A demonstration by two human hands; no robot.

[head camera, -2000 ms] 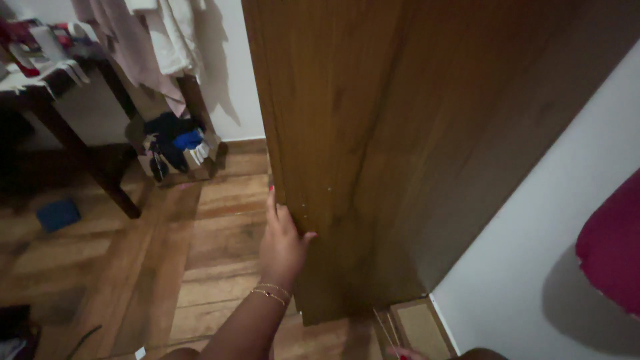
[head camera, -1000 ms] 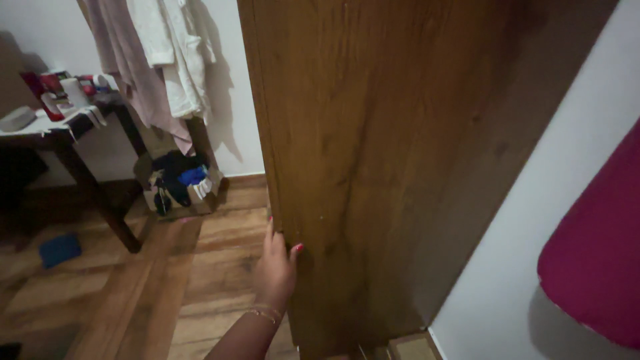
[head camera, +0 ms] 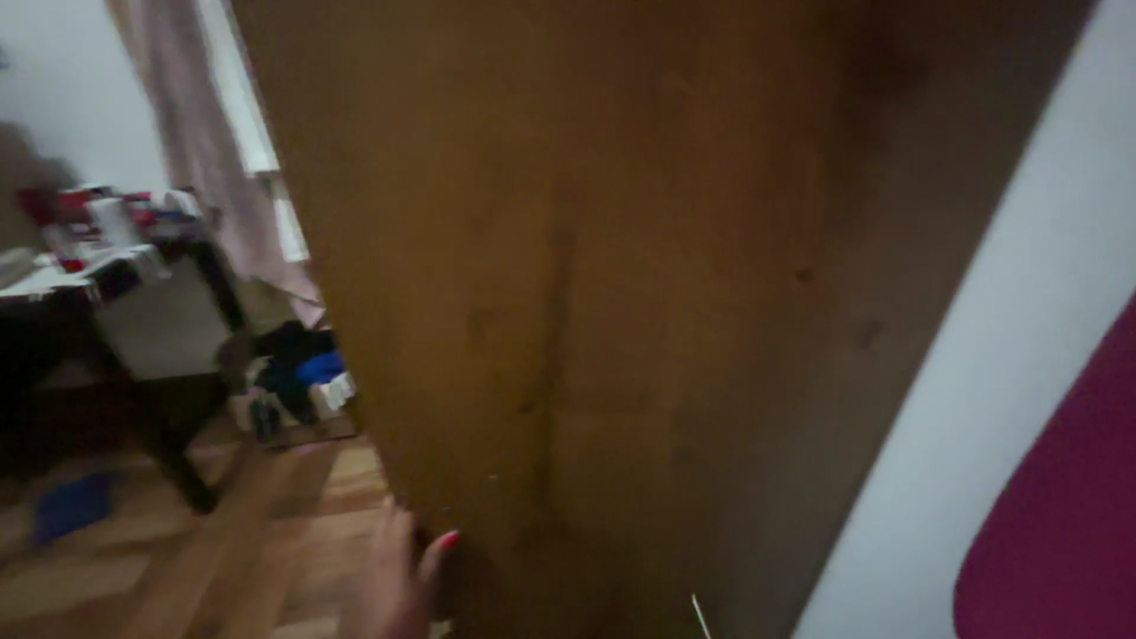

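Note:
A large brown wooden panel [head camera: 568,311], the side of a tall piece of furniture, fills the middle of the view and is blurred. My left hand [head camera: 399,577] rests at its lower left edge, fingers along the edge and the red-nailed thumb against the panel's face. The wrist is cut off by the bottom of the frame. My right hand is out of view. A thin pale stick-like item [head camera: 701,617] pokes up at the bottom edge, right of centre; what holds it is hidden.
At left stands a dark table [head camera: 186,470] bearing bottles and small items. A pink cloth [head camera: 204,151] hangs behind it, over a box of dark and blue things [head camera: 293,382]. A blue object [head camera: 71,506] lies on the wooden floor [head camera: 213,568]. A magenta item [head camera: 1056,515] is at right by the white wall [head camera: 941,373].
The view has shifted closer to the panel, which covers more of the hanging cloths. My left hand stays at its edge. Fingertips of my right hand, at the bottom two seconds ago, are out of view.

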